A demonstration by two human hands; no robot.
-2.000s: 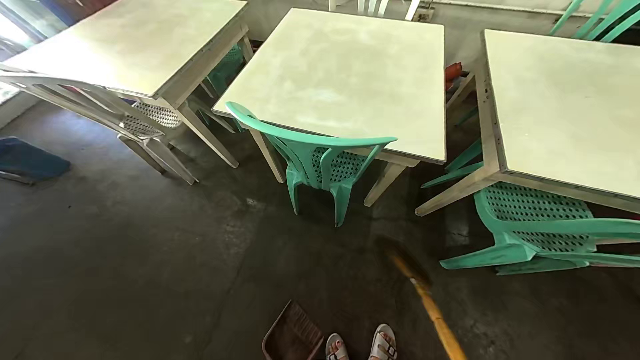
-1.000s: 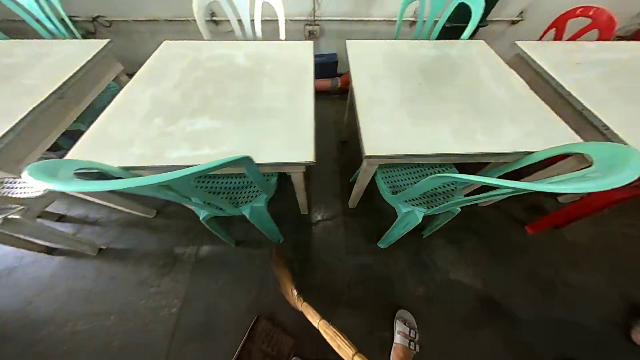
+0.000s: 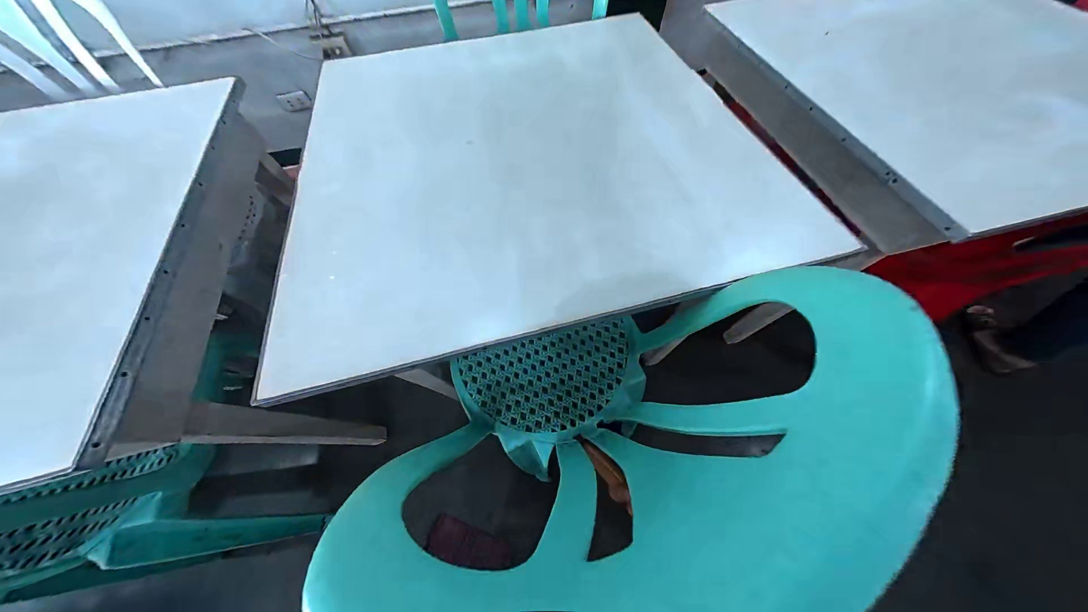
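Neither my left hand nor my right hand shows in the head view. A green plastic chair (image 3: 858, 442) fills the lower middle, its broad backrest close to the camera and its perforated seat partly under a white-topped table (image 3: 510, 187). Through gaps in the backrest I see part of a broom (image 3: 610, 476) and a dark red dustpan (image 3: 469, 542) on the floor. The chair hides the rest of both, and what holds the broom cannot be seen.
Another white-topped table (image 3: 93, 255) stands at left, with a green chair (image 3: 127, 527) below it. A third table (image 3: 935, 102) is at right, beside a red chair (image 3: 977, 263). A person's foot (image 3: 994, 340) shows at the right edge. A wall socket (image 3: 294, 101) is behind.
The view has swung and come much closer to a green chair. The broom handle and a sandaled foot, visible a second ago, are out of sight; only part of the broom shows through the backrest.
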